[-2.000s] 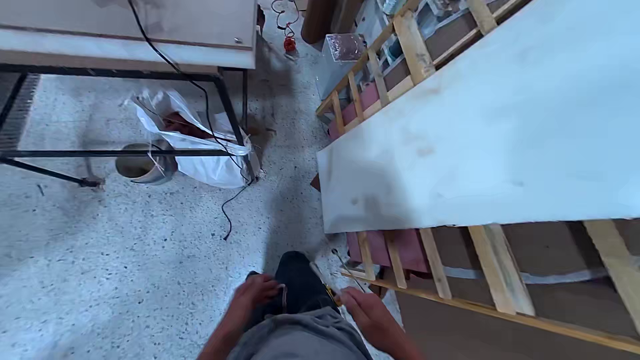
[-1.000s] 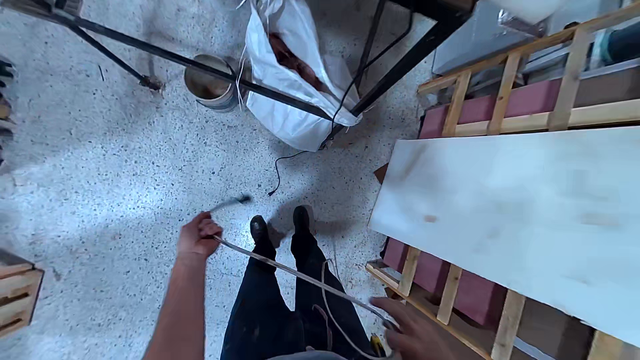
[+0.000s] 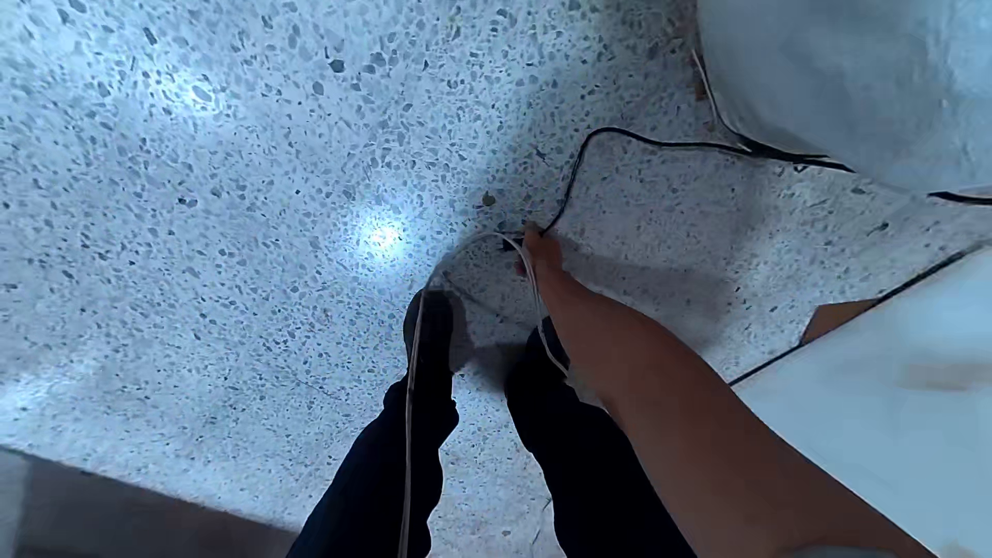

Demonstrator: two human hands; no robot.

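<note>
Down at the floor in front of my shoes, my right hand (image 3: 541, 249) is closed on the end of a black cable (image 3: 577, 167), whose dark tip shows just left of the fingers. The cable bends up and runs right toward a white sack. A pale grey cord (image 3: 413, 364) rises over my left leg, loops beside the hand and drops toward my right shoe; whether the hand also grips it cannot be told. My left hand is out of view.
The white sack (image 3: 845, 85) bulges at the upper right on the speckled terrazzo floor (image 3: 232, 232). A white panel (image 3: 876, 418) lies at the lower right, with a brown piece (image 3: 833, 319) by its edge. My black shoes (image 3: 428, 322) stand below the hand.
My right hand has reached down from beside my legs to the black cable end on the floor. My left hand, holding the grey cord one second ago, has left the view. The view is closer to the floor.
</note>
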